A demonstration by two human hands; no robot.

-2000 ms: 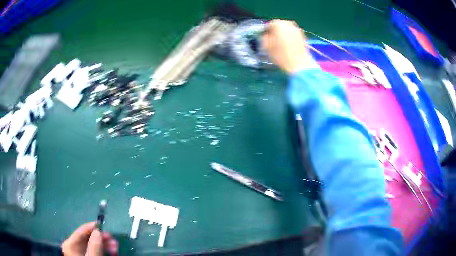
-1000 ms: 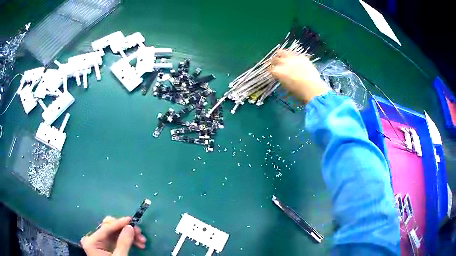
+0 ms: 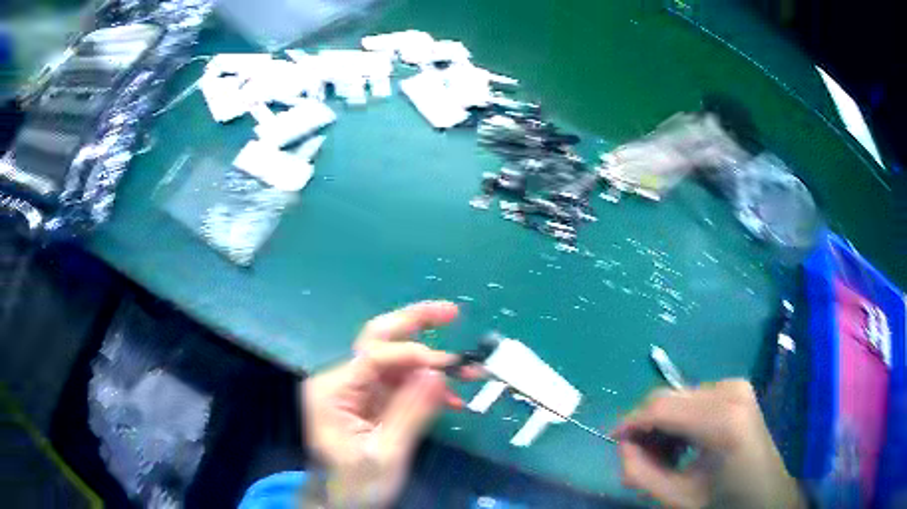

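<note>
My left hand (image 3: 383, 398) holds a small black circuit board module (image 3: 475, 356) between thumb and fingers, at the lower middle. My right hand (image 3: 701, 442) is at the lower right, its fingers closed on the end of a thin lead cable (image 3: 572, 422). The cable stretches between my two hands, across a white plastic housing (image 3: 537, 378). The housing lies on the green mat with its two legs towards me. A slim silver blade tool (image 3: 666, 366) lies just beyond my right hand, partly hidden by it. The frame is blurred.
White housings (image 3: 288, 75) lie at the upper left, beside a module pile (image 3: 537, 174). A cable bundle (image 3: 666, 154) and crumpled clear film (image 3: 781, 204) lie upper right. A blue-rimmed parts tray (image 3: 827, 368) stands right, a screw bag (image 3: 234, 214) left. White flecks are scattered on the mat.
My right hand has come from the cable bundle down to the lower right with a cable. My left hand has moved beside the housing, still holding the module. The view has swung left.
</note>
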